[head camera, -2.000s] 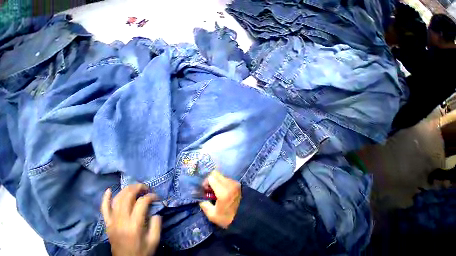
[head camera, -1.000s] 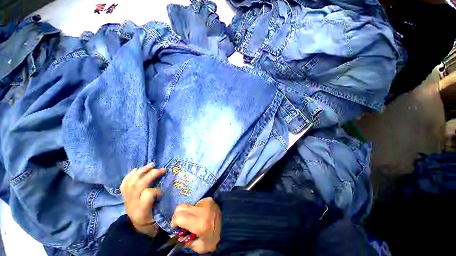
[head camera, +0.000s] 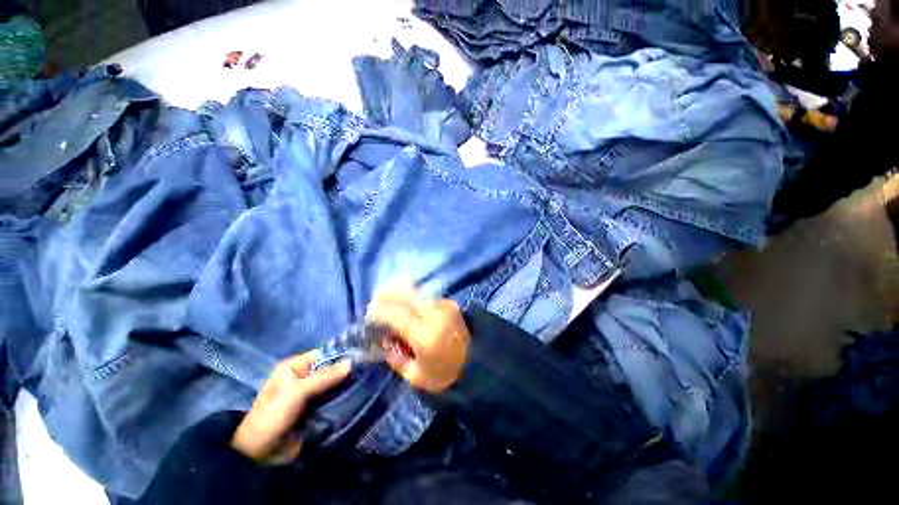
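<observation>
A blue denim garment (head camera: 286, 247) with a pale faded patch is spread in front of me and bunched near my body. My left hand (head camera: 286, 399) pinches a narrow stitched band (head camera: 340, 345) of it between thumb and fingers. My right hand (head camera: 424, 335) is at the right end of the same band, close to my left hand, and is slightly blurred. A bit of the red snips (head camera: 398, 353) shows in my right palm; the blades cannot be made out.
Lighter denim garments (head camera: 670, 128) are heaped at the right, with darker layered ones behind. Greyer denim (head camera: 59, 138) lies at the left. Small red bits (head camera: 242, 60) lie on the white table (head camera: 315, 39). A person's dark sleeve (head camera: 848, 148) shows at the far right.
Both hands have moved up from the bottom edge and now hold a band raised between them. The embroidered patch seen earlier is no longer visible. The garment's near part is more bunched.
</observation>
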